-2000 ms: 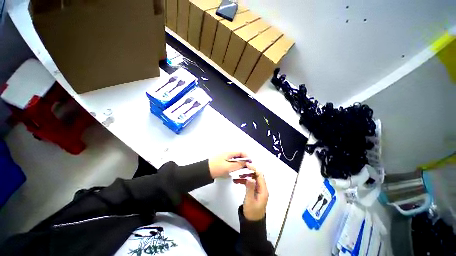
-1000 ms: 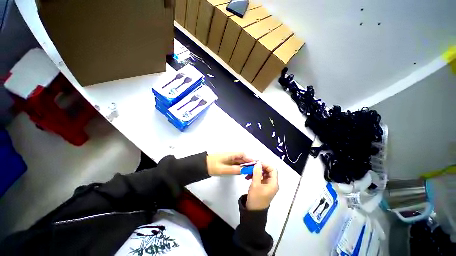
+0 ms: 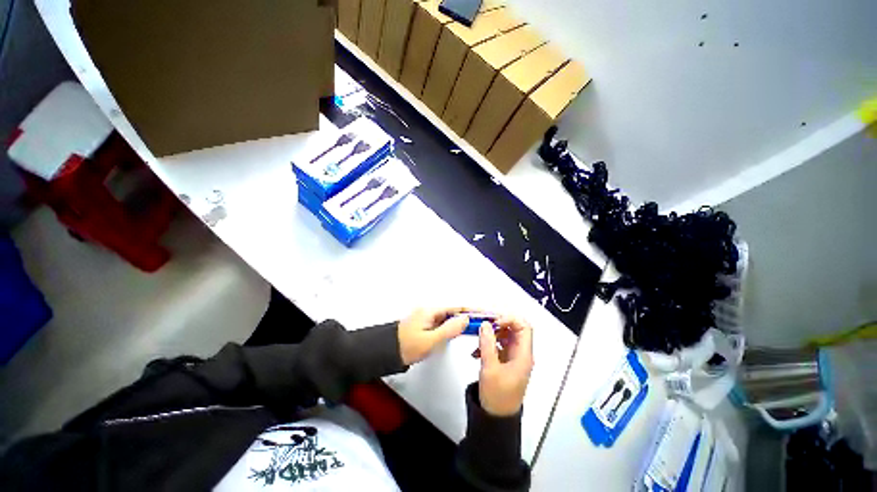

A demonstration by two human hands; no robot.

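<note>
A small blue retail box point(image 3: 474, 327) is held between both hands above the white table, seen edge-on and mostly covered by the fingers. My left hand point(image 3: 430, 333) grips its left end. My right hand point(image 3: 505, 362) grips its right end, with the thumb against its near side. Whether the flap is closed is hidden. Two stacks of blue-and-white retail boxes point(image 3: 370, 199) stand touching on the table, picture side up.
A large brown carton point(image 3: 207, 82) stands at the back left, with narrow brown boxes point(image 3: 507, 120) along the wall. A black cable heap point(image 3: 664, 274) lies right. Flat carton blanks point(image 3: 616, 399) lie at the lower right. White scraps dot the black strip.
The piece between my hands showed white two seconds ago and now shows a blue edge. My left hand's fingers have shifted on it. The stacks look the same.
</note>
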